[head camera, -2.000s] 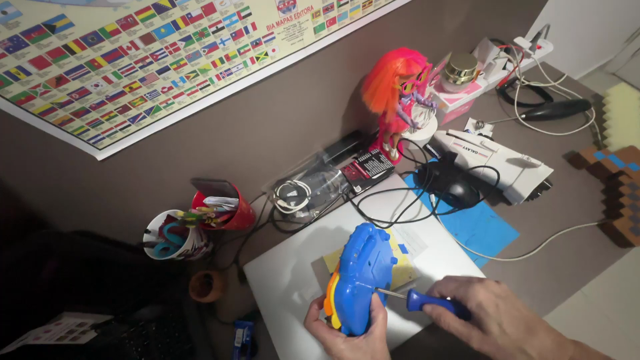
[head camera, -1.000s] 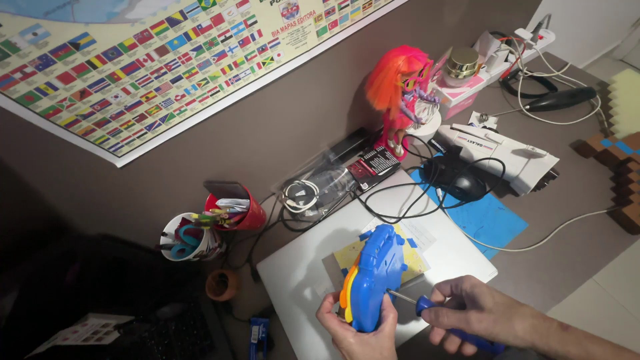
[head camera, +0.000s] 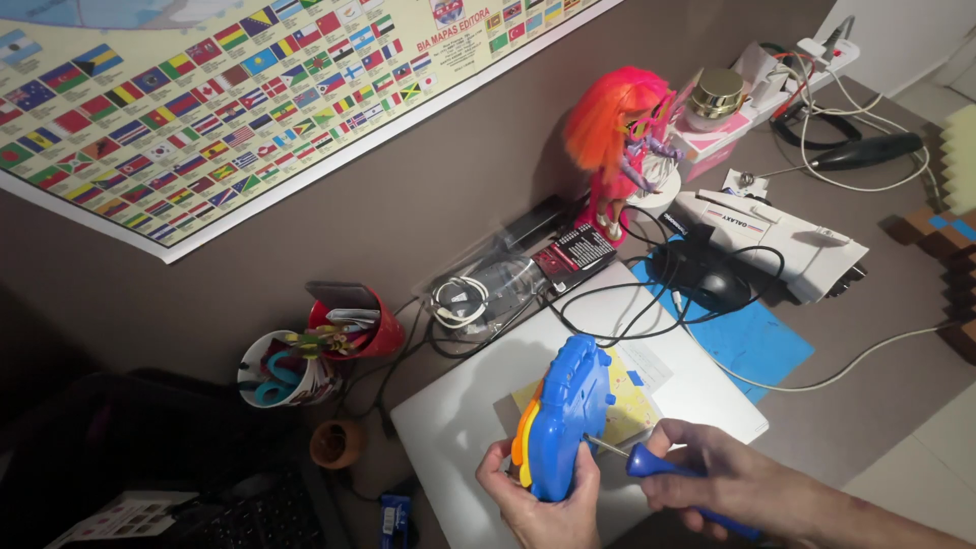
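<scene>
My left hand (head camera: 545, 496) grips the lower end of a blue plastic toy (head camera: 568, 419) with orange and yellow parts along its left side. The toy stands on edge, tilted, above a silver laptop lid (head camera: 450, 427) and a yellow patterned paper (head camera: 629, 404). My right hand (head camera: 709, 480) is closed around the blue handle of a screwdriver (head camera: 648, 461). The metal shaft points left, and its tip meets the toy's face just above my left thumb; whether it sits in a screw cannot be told.
Behind the laptop lie bagged cables (head camera: 465, 301), a black computer mouse (head camera: 720, 290) on a blue sheet (head camera: 770, 343), and a white toy spacecraft (head camera: 770, 229). A doll (head camera: 621, 152) stands by the wall. Left are a red cup (head camera: 389, 332), a white cup (head camera: 252, 370) and a small brown pot (head camera: 335, 444).
Both hands still hold the toy and the screwdriver, with the tip at the toy's face. My right hand's fingers have shifted on the handle. The view has moved slightly.
</scene>
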